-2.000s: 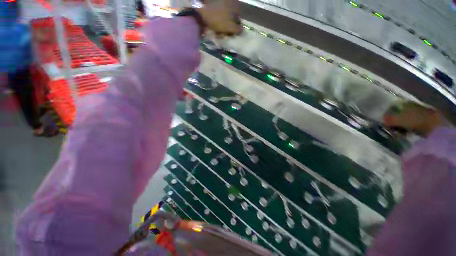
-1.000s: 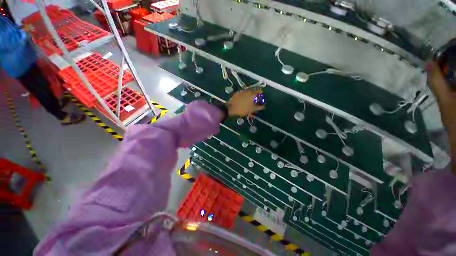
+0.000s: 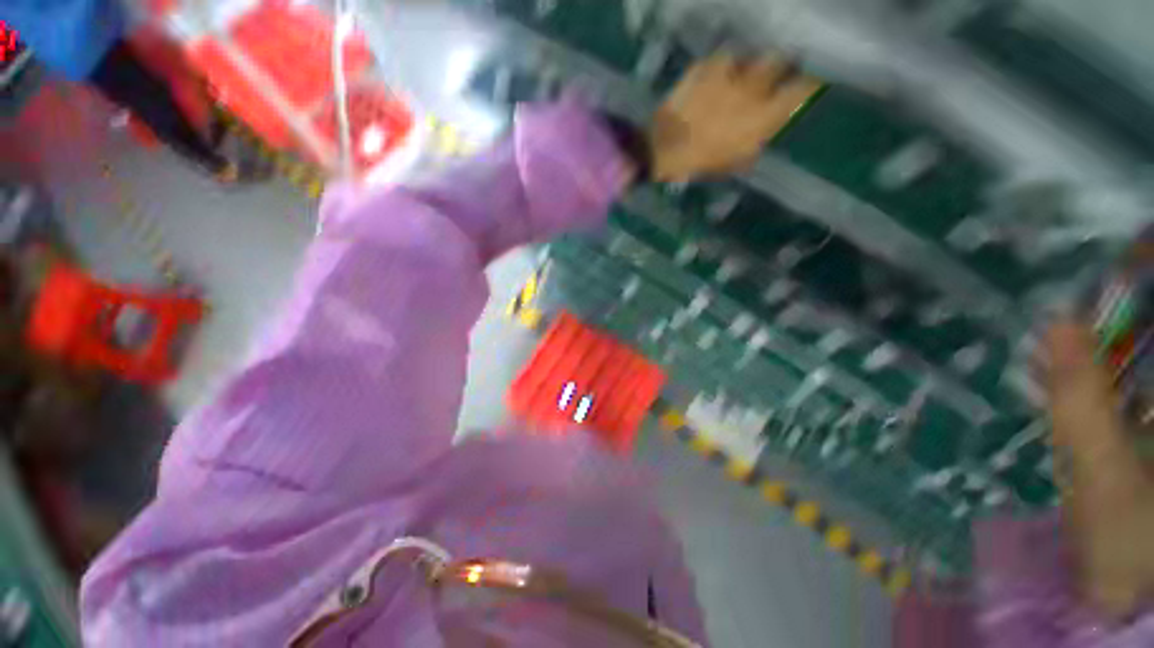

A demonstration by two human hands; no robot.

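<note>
The frame is blurred by motion. My left hand [image 3: 728,120] is at a green shelf of the charging rack [image 3: 873,152], fingers stretched forward. A thin yellow-green line shows by its fingertips; I cannot tell whether it holds anything. My right hand [image 3: 1076,380] is at the right edge, partly cut off, around a dark smartwatch [image 3: 1121,323] with coloured light on it. A red compartment tray [image 3: 608,367] lies on the floor with two small glowing watches [image 3: 575,403] in it. White charging pucks [image 3: 835,342] on the shelves are smeared.
A wire trolley with red trays [image 3: 279,63] stands at the upper left, with a person in blue [image 3: 70,38] beside it. A red stool [image 3: 108,323] is at the left. Yellow-black tape [image 3: 785,494] runs along the floor below the rack.
The view has tilted down and blurred. My left hand has shifted up and right in the picture; the blue-glowing watch in it no longer shows. My right hand appears lower.
</note>
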